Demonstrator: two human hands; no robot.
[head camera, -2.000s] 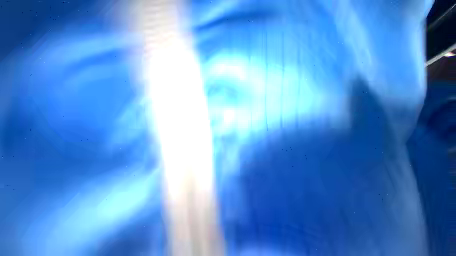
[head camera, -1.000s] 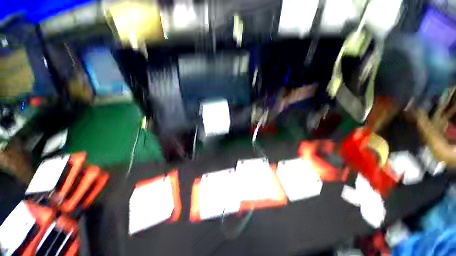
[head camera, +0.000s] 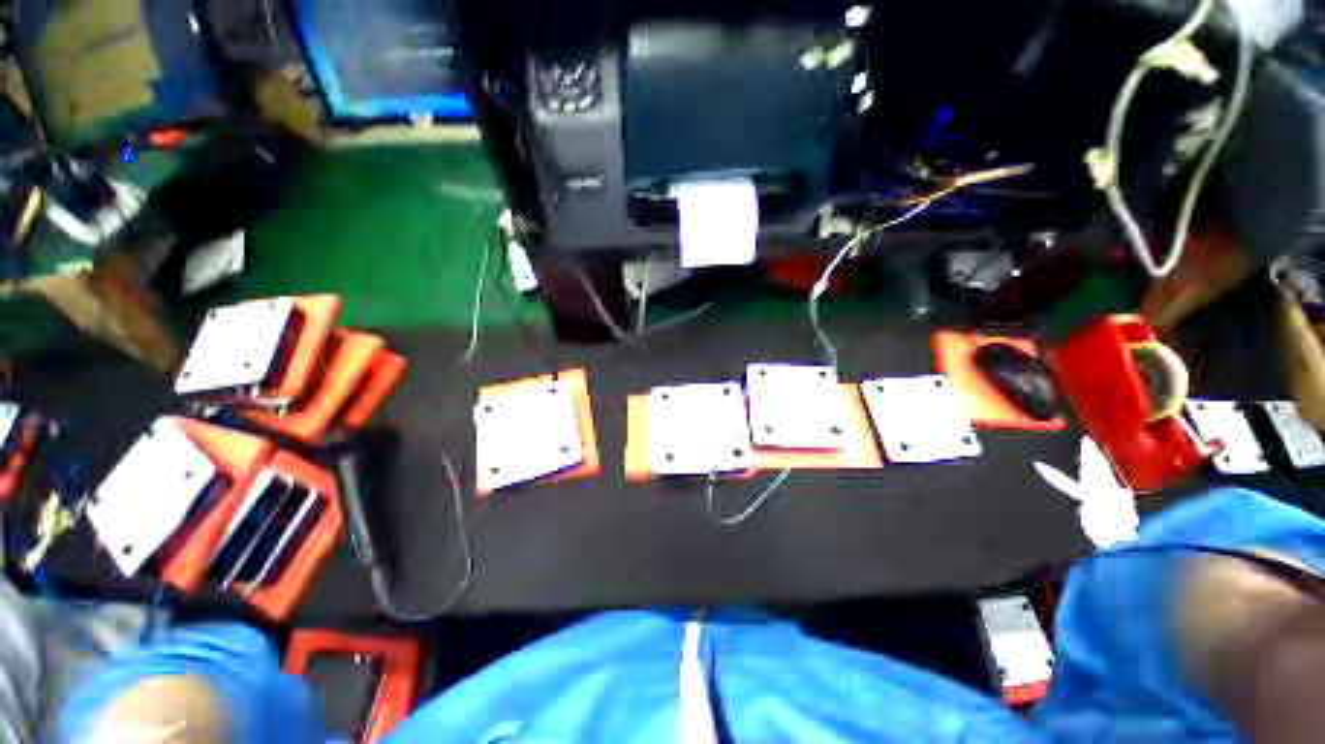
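Note:
My left hand and my right hand are not in view; blurred bare skin beside my blue sleeves is cut off at both lower corners. Four flat white square units lie in a row on the black bench: one at the left on an orange-red pad (head camera: 532, 430), two in the middle (head camera: 698, 427) (head camera: 793, 406) on orange-red pads, and one at the right (head camera: 921, 419). A black barcode scanner (head camera: 363, 502) lies left of them. A thin grey-white cable (head camera: 748, 512) curls in front of the middle units.
Stacked orange foam holders (head camera: 298, 547) with units stand at left. A black label printer (head camera: 581, 175) with a paper sheet (head camera: 718, 223) stands behind. At right are a mouse (head camera: 1017, 381), red tape dispenser (head camera: 1128, 407) and white glove-like piece (head camera: 1104, 497). Other people's arms show at both sides.
One second ago the view was blurred and took in more above the bench; now it looks further down, with my blue clothing along the bottom. The units keep the same row.

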